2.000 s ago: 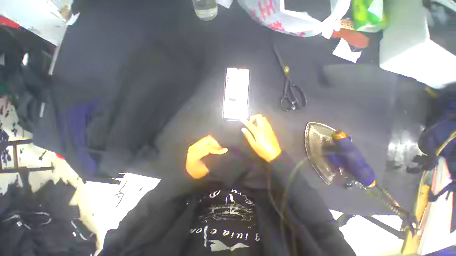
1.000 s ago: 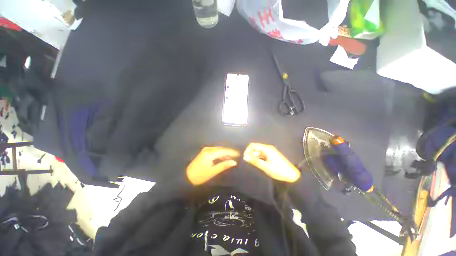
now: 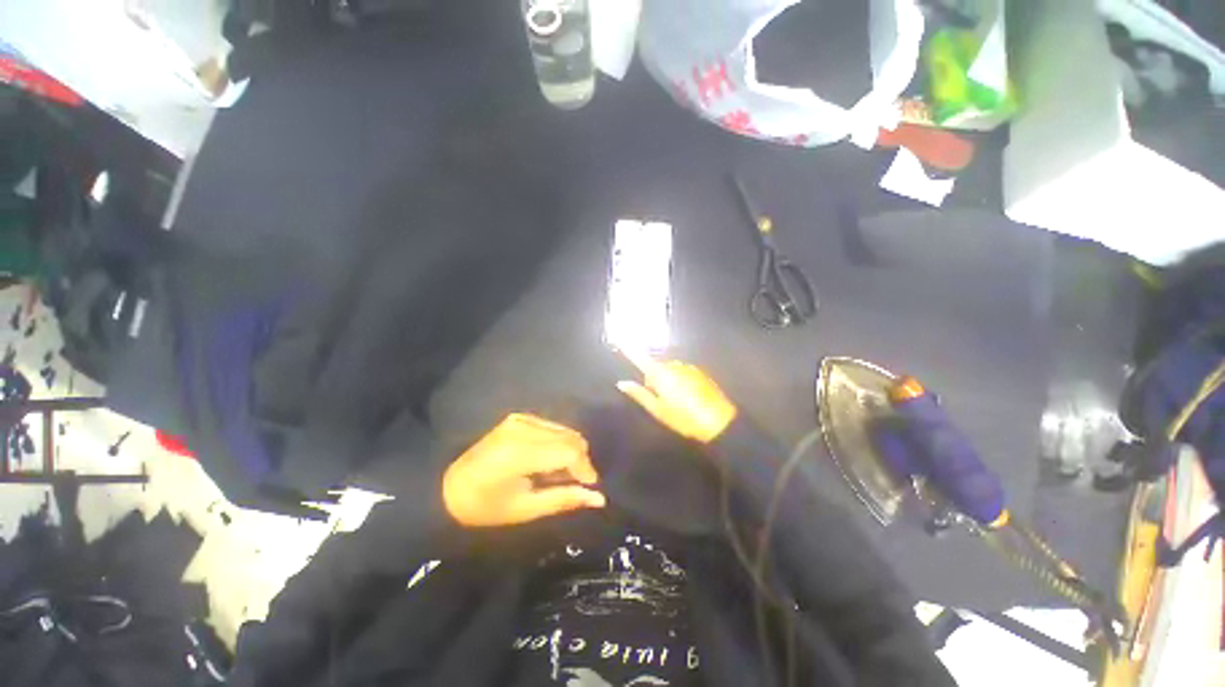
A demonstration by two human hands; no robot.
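Note:
A smartphone with a bright white screen lies on the dark grey table cover in front of me. My right hand is just below the phone, with a fingertip at its lower edge. The hand holds nothing. My left hand is near my body, left of the right hand, with its fingers curled. The curled fingers hide the palm, and any dark cloth there cannot be made out.
A steam iron lies at the right, its hose running right. Black shears lie beyond it. A bottle, a carrier bag and a white box stand at the far side. Dark garment pieces lie at the left.
The hands came together near my body, then parted. The right hand has moved forward again to the phone; the left has shifted left and nearer to me. The view has tilted slightly.

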